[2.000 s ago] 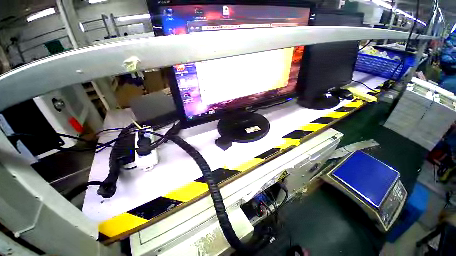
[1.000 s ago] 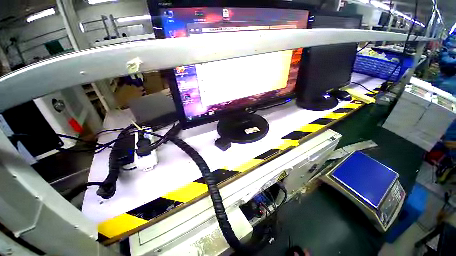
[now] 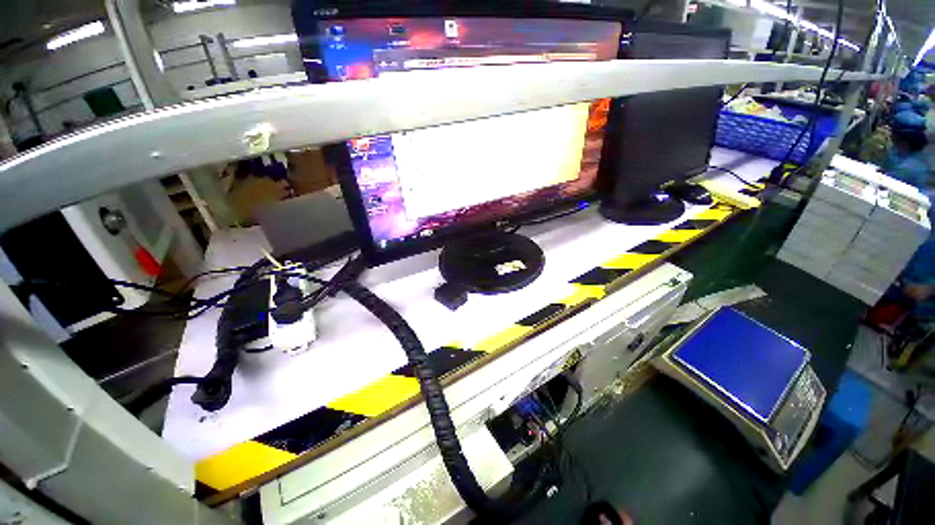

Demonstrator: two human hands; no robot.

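Observation:
A monitor stands on the white shelf, lit with a white window over a red-purple wallpaper. A pale metal rail crosses in front of its screen. At the bottom edge, a small sliver of my right hand shows beside a dark rounded thing that looks like a computer mouse. Both are cut off by the edge, so the fingers and any grip are hidden. My left hand is not in view.
A bench scale with a blue pan sits on the green mat at right. Hazard tape lines the shelf edge, with a thick wrapped cable hanging over it. A dark second monitor, blue crate and white stacks stand beyond.
The whole view has shifted slightly, with the bench things now a little further left in the picture. The sliver of my right hand stays at the bottom edge. The screen looks the same.

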